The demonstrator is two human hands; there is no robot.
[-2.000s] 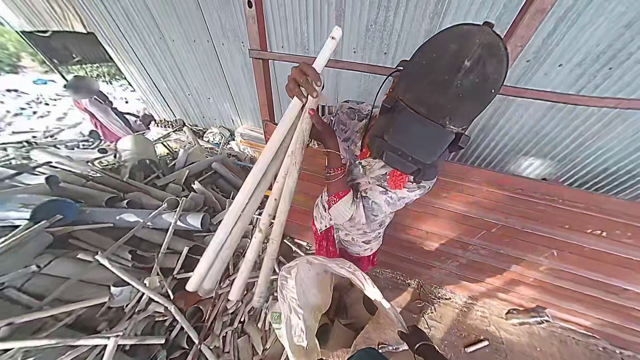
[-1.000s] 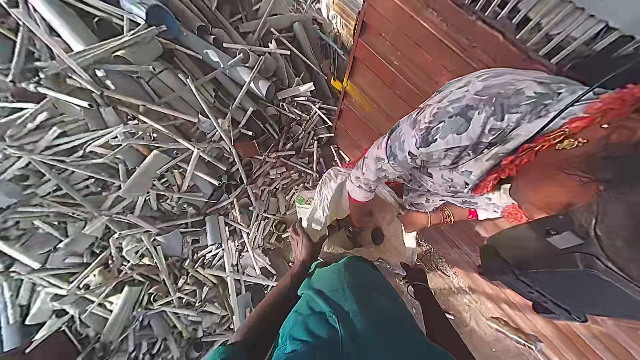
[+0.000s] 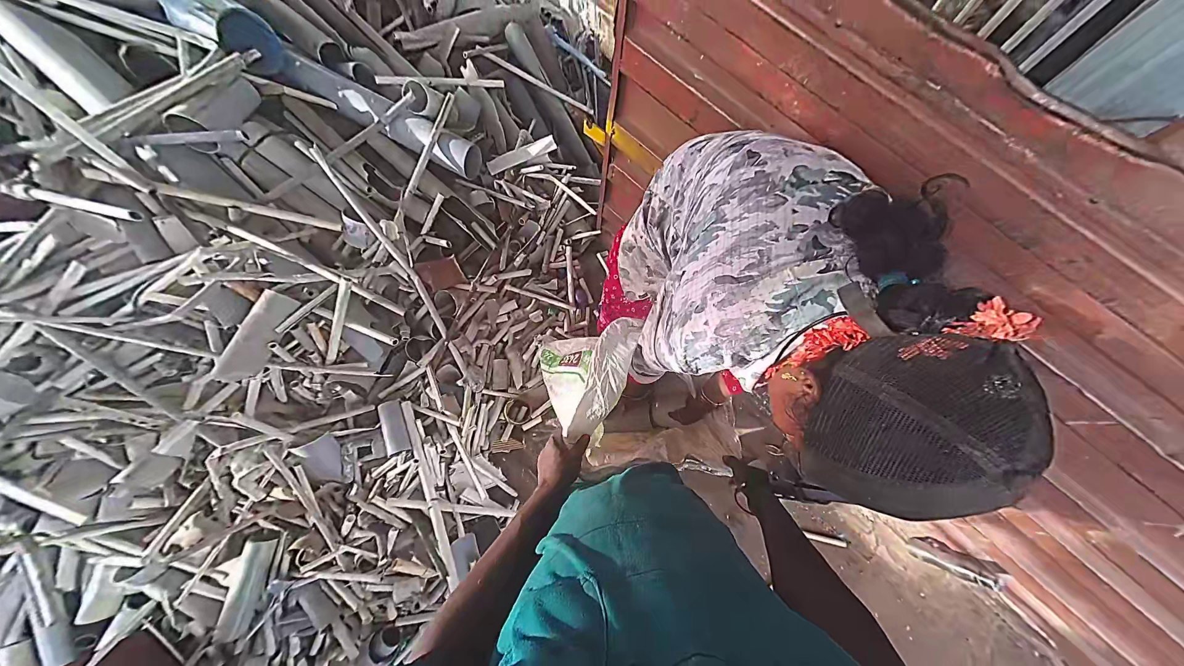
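My left hand (image 3: 561, 460) grips the edge of a white woven plastic sack (image 3: 585, 384) with printing on its side. At the sack's opposite edge is my right hand (image 3: 747, 479), its fingers partly in shadow. Between my hands the sack's mouth is open, with grey pipe pieces (image 3: 638, 413) inside. A co-worker in a patterned shirt and dark cap bends over the sack, and this person's hand (image 3: 696, 407) reaches into it.
A large heap of broken grey and white plastic pipes (image 3: 305, 305) covers the left side. A blue pipe (image 3: 356, 97) lies across its top. A red corrugated metal panel (image 3: 980, 185) stands behind the co-worker. A short white stick (image 3: 825, 538) lies on the ground to the right.
The co-worker, upright with several long white pipes two seconds ago, is now bent over the sack, and those pipes are no longer in the hands. The view has tilted down strongly.
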